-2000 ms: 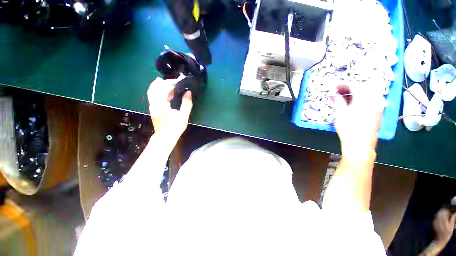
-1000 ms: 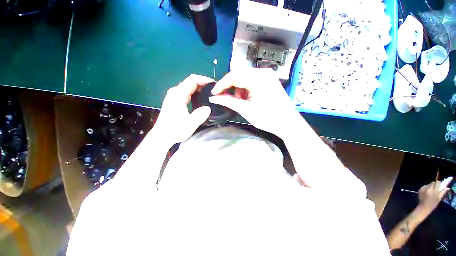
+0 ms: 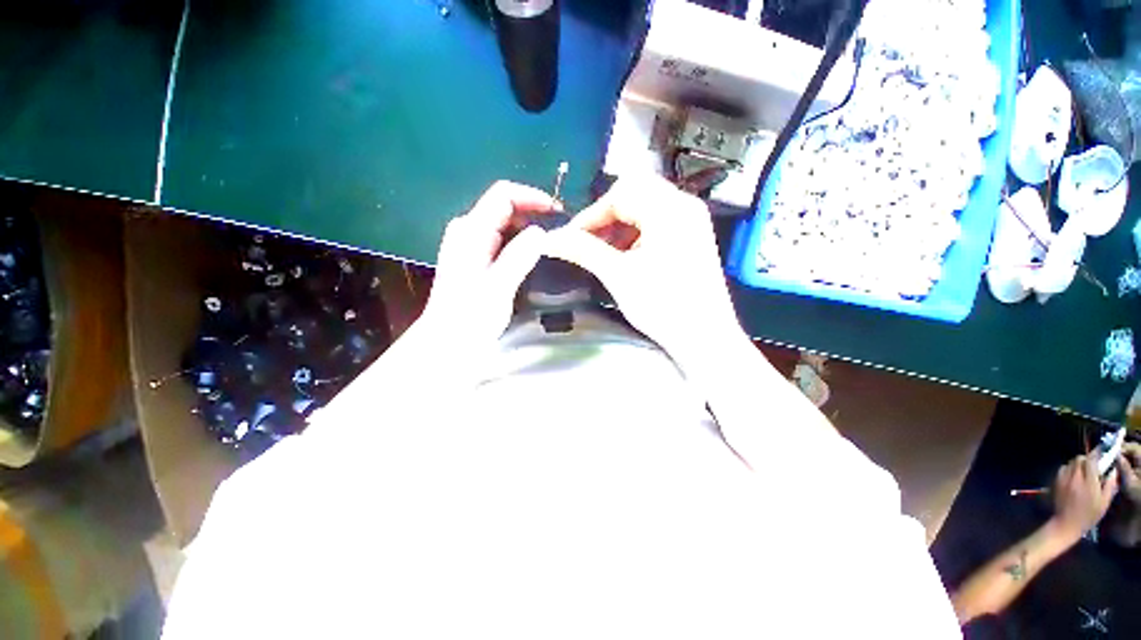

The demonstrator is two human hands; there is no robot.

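Note:
A black housing (image 3: 557, 283) is held between my two hands at the bench edge, mostly hidden by my fingers. A thin wire with a pale end sticks up above it. My left hand (image 3: 486, 263) grips the housing from the left. My right hand (image 3: 657, 250) is on it from the right, thumb and fingers closed together at its top. Whether a small white piece is in my right fingertips cannot be told. The electric screwdriver (image 3: 531, 56) lies on the bench beyond my hands, cut off by the top edge.
The screw feeder (image 3: 701, 78) stands behind my right hand, with a black cord over it. Right of it is the blue tray (image 3: 863, 304) of white pieces, then white disc-shaped parts (image 3: 1039, 119). Boxes of black parts (image 3: 282, 344) are below left. Another person's hands (image 3: 1079, 494) are at lower right.
My right hand has come from the blue tray to the housing in my left hand, which has moved to the bench edge. The screwdriver is out of my left hand's reach and has shifted slightly in view.

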